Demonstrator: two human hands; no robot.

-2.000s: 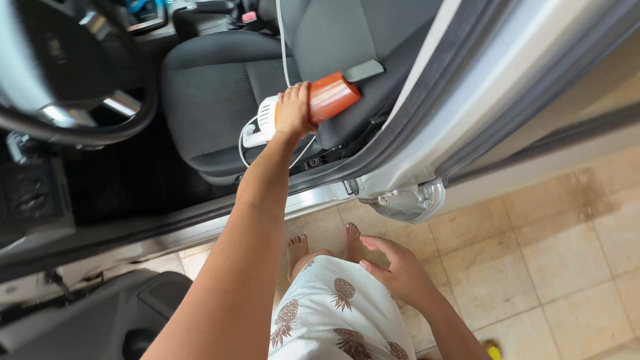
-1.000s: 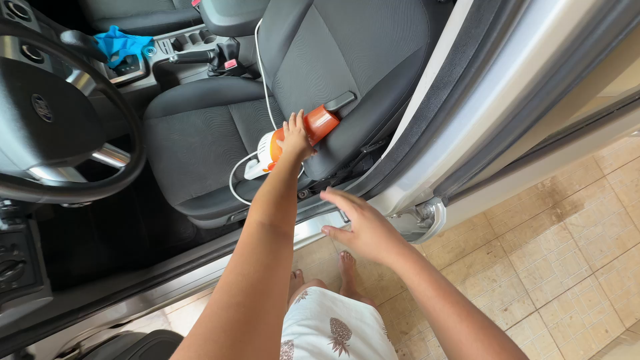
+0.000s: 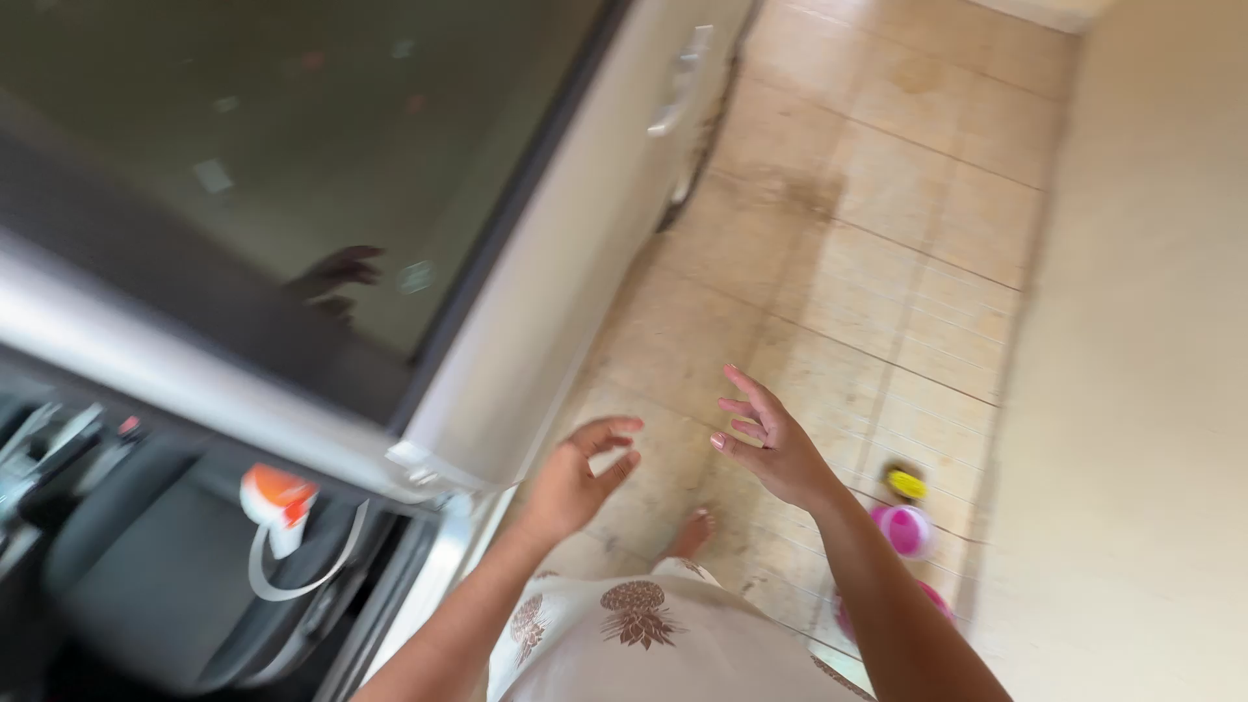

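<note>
My left hand (image 3: 582, 480) is raised over the tiled floor beside the car, fingers curved and holding nothing. To its right, my right hand (image 3: 770, 439) hovers with spread fingers, also holding nothing. The orange and white handheld vacuum cleaner (image 3: 281, 502) lies on the dark car seat (image 3: 146, 575) at the lower left, its white cord (image 3: 268, 585) looping beside it. The picture is blurred there, so the nozzle cannot be made out.
The silver rear car door (image 3: 546, 263) with its handle (image 3: 681, 80) runs along the left. A beige wall (image 3: 1131, 390) stands on the right. On the floor tiles (image 3: 760, 263) are a yellow item (image 3: 906, 482) and a pink container (image 3: 907, 531), near my right forearm.
My left hand has let go of the vacuum cleaner and left the seat. Both hands are now over the floor outside the car. The view has swung far to the right.
</note>
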